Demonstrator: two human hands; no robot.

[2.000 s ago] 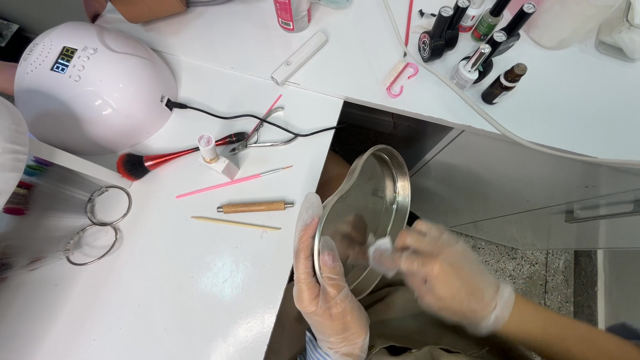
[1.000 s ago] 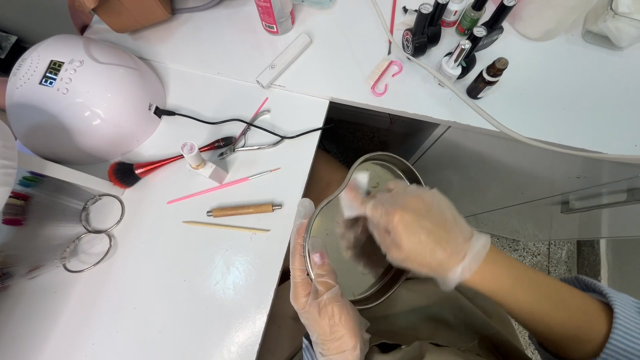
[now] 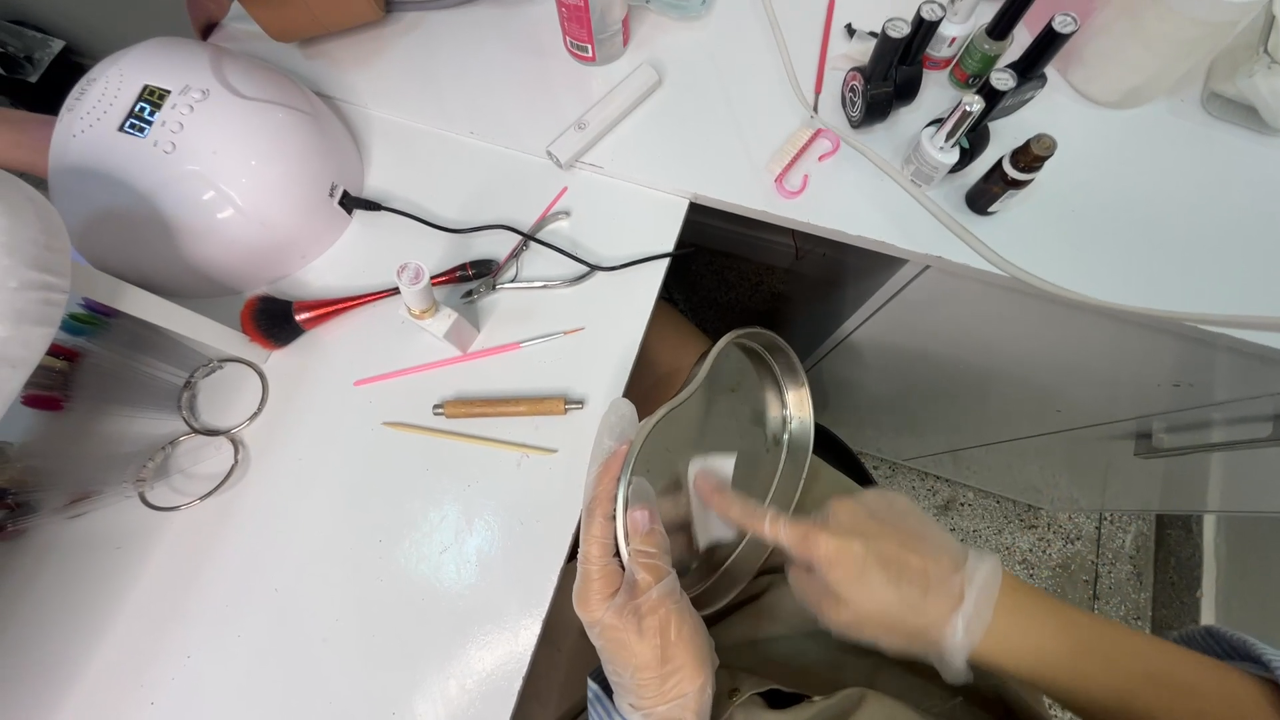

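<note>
A kidney-shaped metal tray [image 3: 735, 400] is held tilted over the lap, beside the table edge. My left hand [image 3: 645, 600], in a clear glove, grips its left rim, thumb inside and fingers outside. My right hand [image 3: 870, 560], also gloved and blurred by motion, reaches into the tray with the index finger extended. That fingertip presses a small white wipe [image 3: 713, 500] against the tray's inner surface. On the table to the left lie a wooden-handled tool [image 3: 508, 407], a wooden stick [image 3: 470, 438] and a pink thin brush [image 3: 470, 358].
A white nail lamp [image 3: 210, 170] with a black cable, a red-handled fluffy brush [image 3: 350, 303], a polish bottle [image 3: 437, 310] and cuticle nippers [image 3: 530, 280] lie at the left. Ringed nail samples [image 3: 225, 395] are nearer. A pink nail brush [image 3: 803, 160] and several bottles [image 3: 940, 110] stand beyond.
My right hand has moved within the tray, and its index finger now points out over the flattened white wipe. My left hand keeps its hold on the rim.
</note>
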